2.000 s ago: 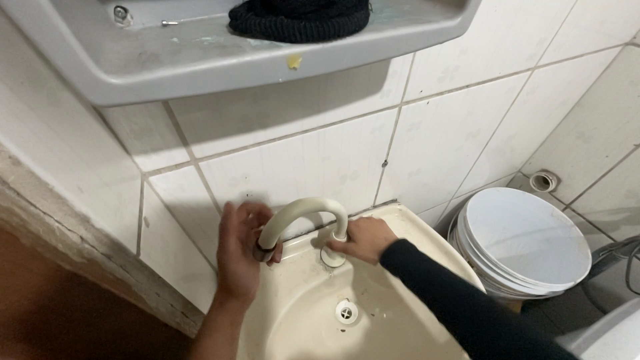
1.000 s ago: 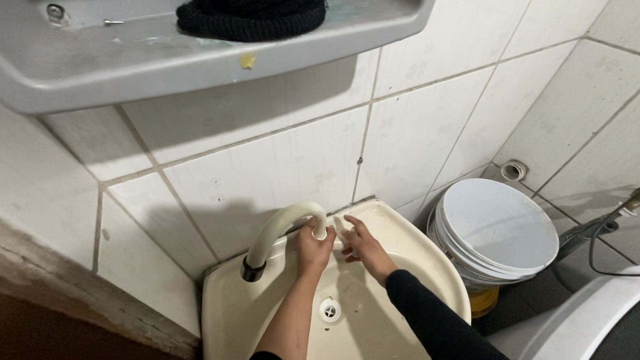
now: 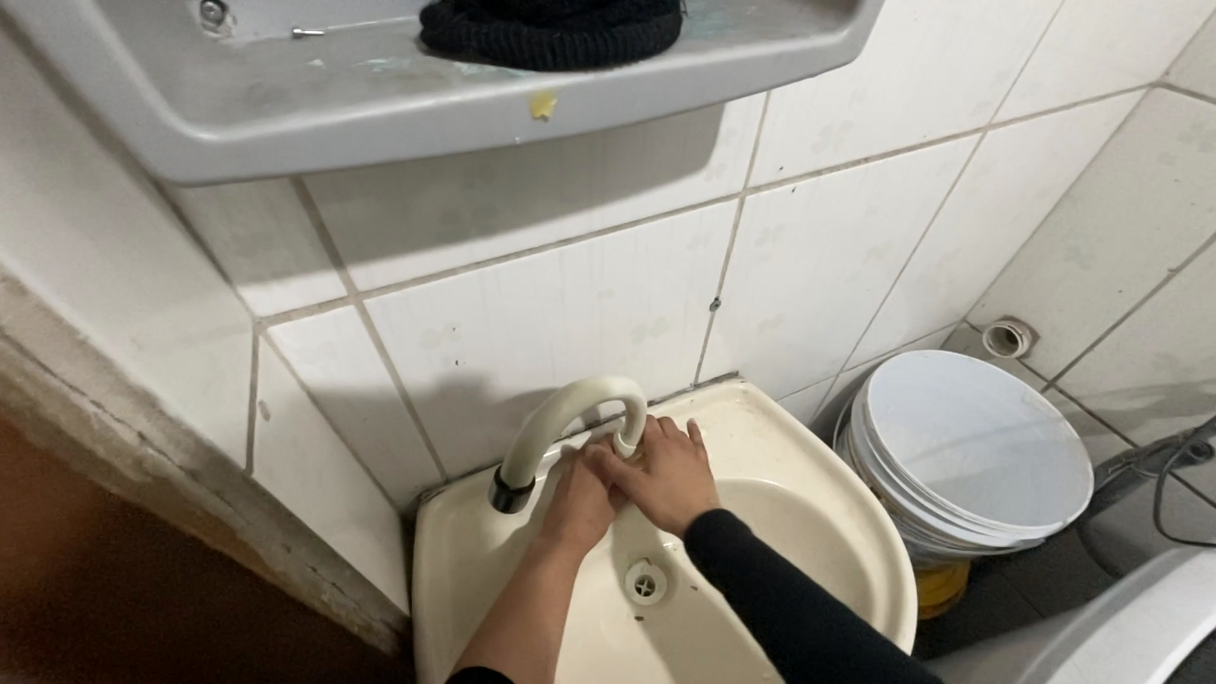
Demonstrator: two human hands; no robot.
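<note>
A cream gooseneck faucet [image 3: 560, 408] rises from the back of a cream washbasin [image 3: 760, 427], its dark-tipped spout pointing down at the left. Both my hands are around the base of the faucet. My left hand [image 3: 578, 499] is on its left and front side, fingers partly hidden behind my right hand. My right hand [image 3: 670, 475] wraps the base from the right, thumb crossing over toward my left hand. The part between them is mostly covered. The drain [image 3: 645, 581] shows in the bowl below my hands.
A grey plastic shelf [image 3: 361, 152] with a black knit item [image 3: 560, 38] and a small screw [image 3: 307, 33] juts out above. Right of the basin stand stacked white buckets [image 3: 978, 442], near a wall pipe end [image 3: 1009, 337] and a black cable [image 3: 1159, 484]. A wall edge [image 3: 190, 475] borders the left.
My left hand has moved from the spout end to the faucet's base. My right hand, apart from the base one second ago, is back around it. The spout has swung further left.
</note>
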